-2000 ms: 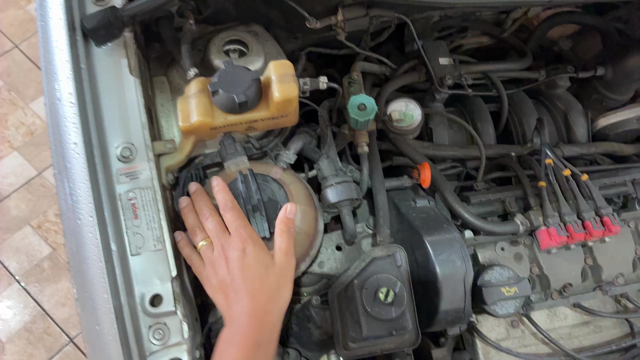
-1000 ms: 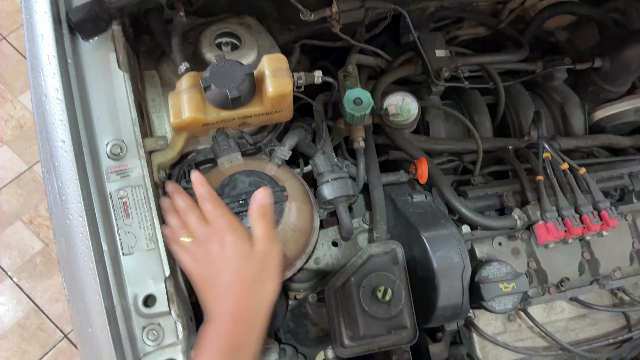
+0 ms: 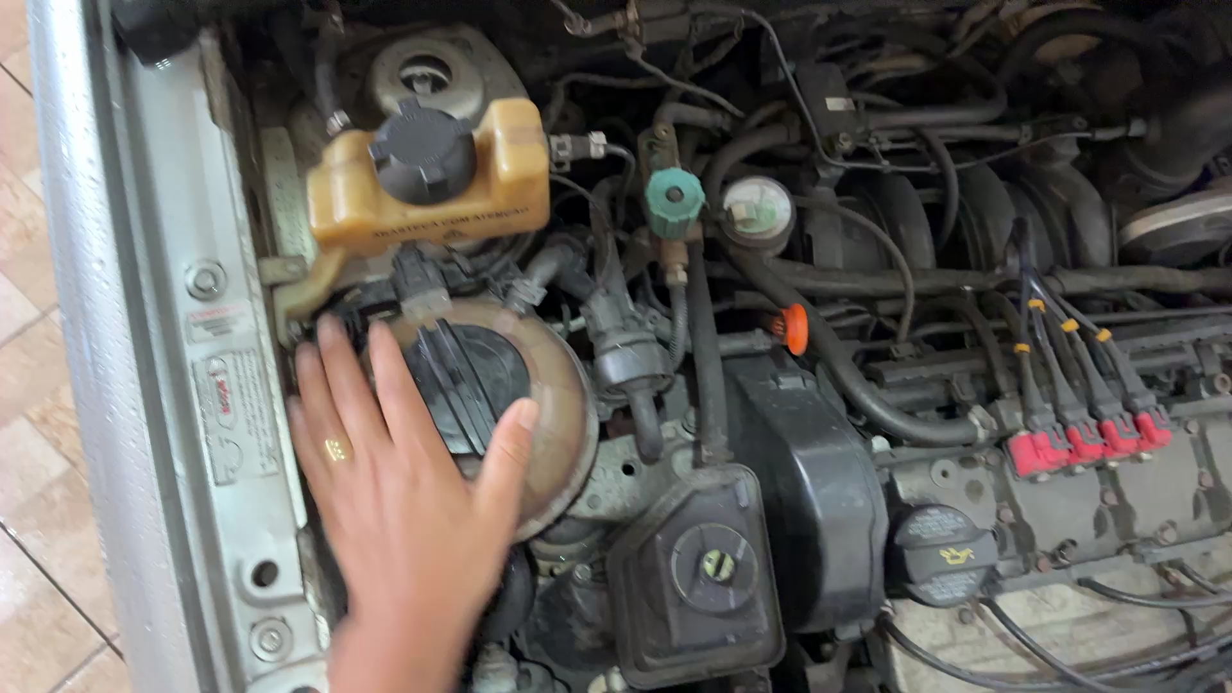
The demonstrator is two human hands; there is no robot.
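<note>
One bare hand, which looks like my left hand (image 3: 409, 481), reaches up from the bottom edge, palm down, fingers apart, a gold ring on one finger. It lies over the left side of a round, brownish translucent coolant reservoir (image 3: 563, 414) and beside its black screw cap (image 3: 481, 371). Whether the palm touches the reservoir cannot be told. Nothing is held between the fingers. Above the hand sits a yellowed plastic reservoir (image 3: 452, 217) with a black cap (image 3: 423, 154). My right hand is out of view.
A silver car fender (image 3: 87, 318) runs down the left. Right of the round reservoir are a teal knob (image 3: 674, 200), a black plastic box (image 3: 693, 587), a belt cover (image 3: 808, 481), the oil filler cap (image 3: 943, 553) and several red spark-injector connectors (image 3: 1039, 452). Hoses cross the upper engine bay.
The hand rested over the left of the round reservoir, blurred in motion across its cap one second ago, and is now back at the left with more of the cap showing.
</note>
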